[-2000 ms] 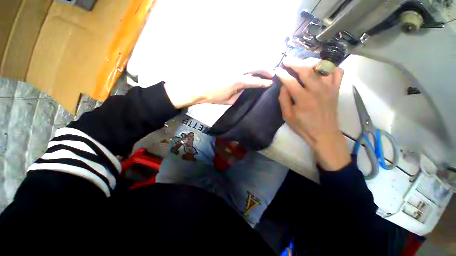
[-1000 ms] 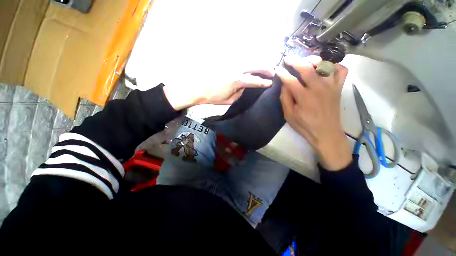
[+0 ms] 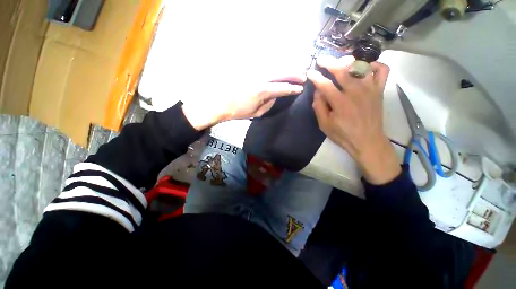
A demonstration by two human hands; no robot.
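A dark fabric piece (image 3: 283, 135) runs from the needle area (image 3: 323, 49) of the sewing machine down over the table's front edge above my lap. My left hand (image 3: 254, 101) holds the fabric's left edge between its fingertips. My right hand (image 3: 351, 107) presses and pinches the fabric just below the presser foot, its fingers partly behind a pale round knob (image 3: 360, 69). The fingertips of both hands are close together. The bright lamp washes out the needle, and the stitching cannot be seen.
Blue-handled scissors (image 3: 421, 141) lie right of my right hand on the white machine table (image 3: 452, 195). A white tray (image 3: 484, 217) is at the lower right. Cardboard (image 3: 68, 84) with orange tape (image 3: 129, 68) and a grey tray (image 3: 76, 12) are at the left. The machine head (image 3: 390, 22) stands above.
The hanging fabric has opened out flatter and wider below my hands. Both hands stay near the needle. The whole view has shifted slightly, showing more of the grey tray.
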